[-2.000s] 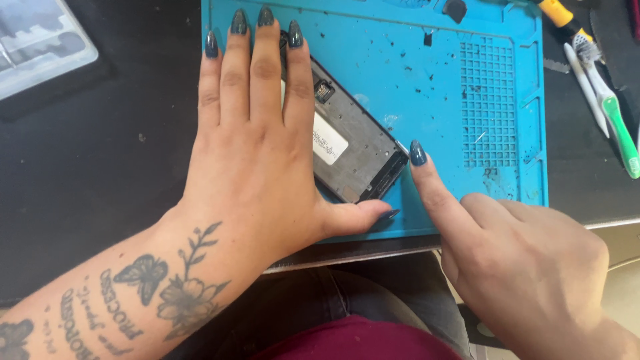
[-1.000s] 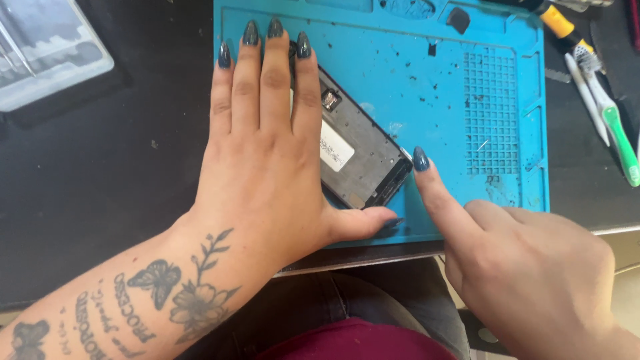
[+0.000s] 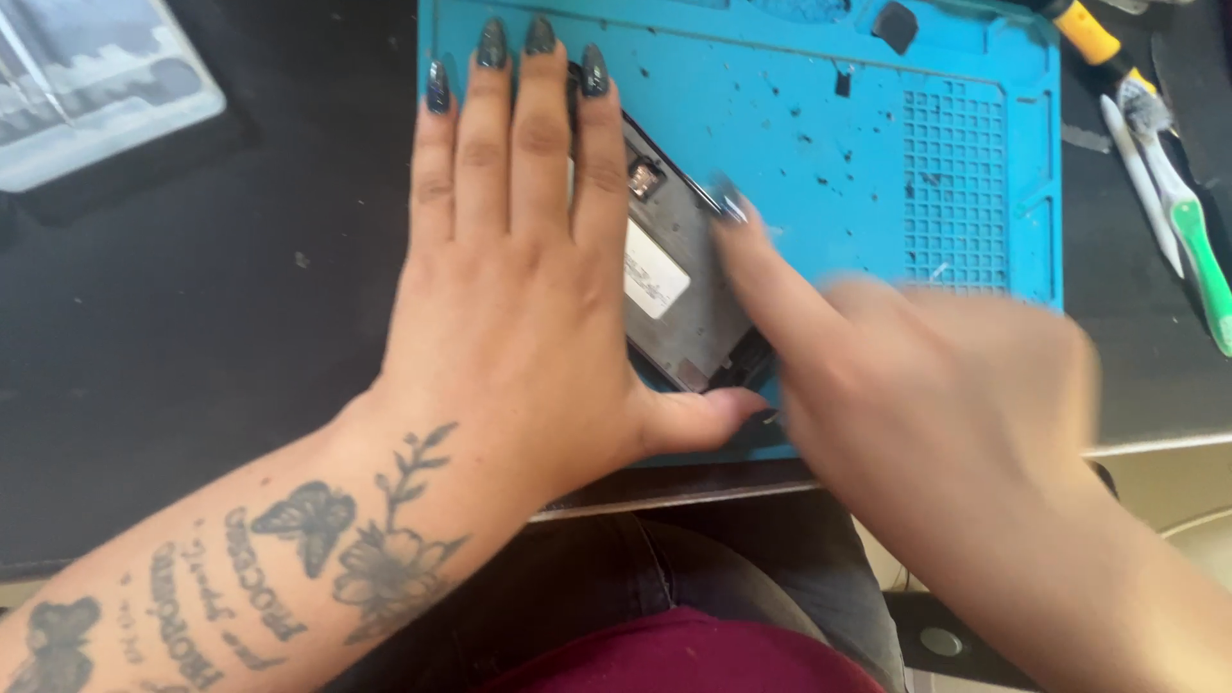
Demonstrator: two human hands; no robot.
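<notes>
A dark phone chassis [image 3: 693,241] with a white label bearing writing lies slanted on a blue silicone work mat [image 3: 770,125]. My left hand [image 3: 520,279] rests flat across its left part, fingers extended and thumb at its lower corner, covering much of it. The index fingertip of my right hand [image 3: 895,356] touches the chassis's upper right long edge; this hand is motion-blurred and its other fingers are curled. Whether anything is held under those curled fingers cannot be seen.
A clear plastic case [image 3: 106,106] with tools inside is at the upper left. On the right lie a green and white brush [image 3: 1193,250], a white pen-like tool [image 3: 1141,183] and a yellow-handled tool [image 3: 1088,34]. A small black piece [image 3: 895,27] and dark bits dot the mat.
My right index fingertip has moved from near the chassis's lower right corner up along its long edge. My left hand stays spread on the chassis.
</notes>
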